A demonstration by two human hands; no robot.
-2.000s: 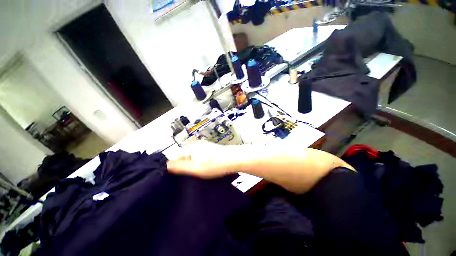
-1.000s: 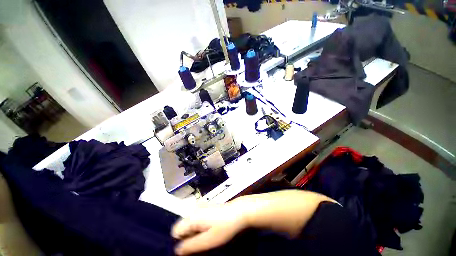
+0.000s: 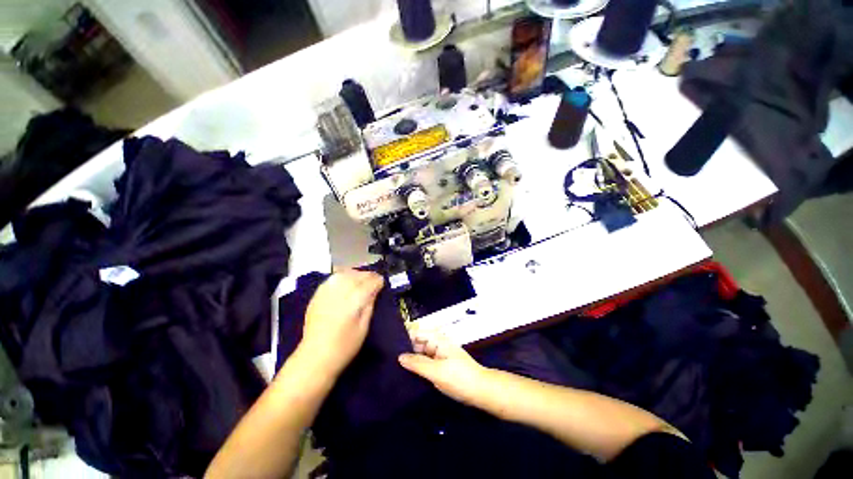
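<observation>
A dark navy garment piece (image 3: 374, 360) lies at the front of the off-white overlock machine (image 3: 440, 187), its upper edge close to the presser foot area (image 3: 397, 271). My left hand (image 3: 341, 309) grips the cloth near its upper edge, just in front of the needle area. My right hand (image 3: 444, 365) holds the cloth's right edge, lower down, with the fingertips by the table's front edge. The exact contact of cloth and presser foot cannot be made out.
A large dark garment pile (image 3: 187, 234) with a white label (image 3: 119, 275) lies left of the machine. Thread cones (image 3: 569, 120) and small tools (image 3: 631, 187) lie to the right. A red basket (image 3: 720, 277) of dark cloth stands at the lower right. Grey cloth (image 3: 795, 103) drapes at the far right.
My left hand has come into full view and the cloth has moved from the lower left to the machine's front. My right hand has shifted up and right. The view is closer to the machine.
</observation>
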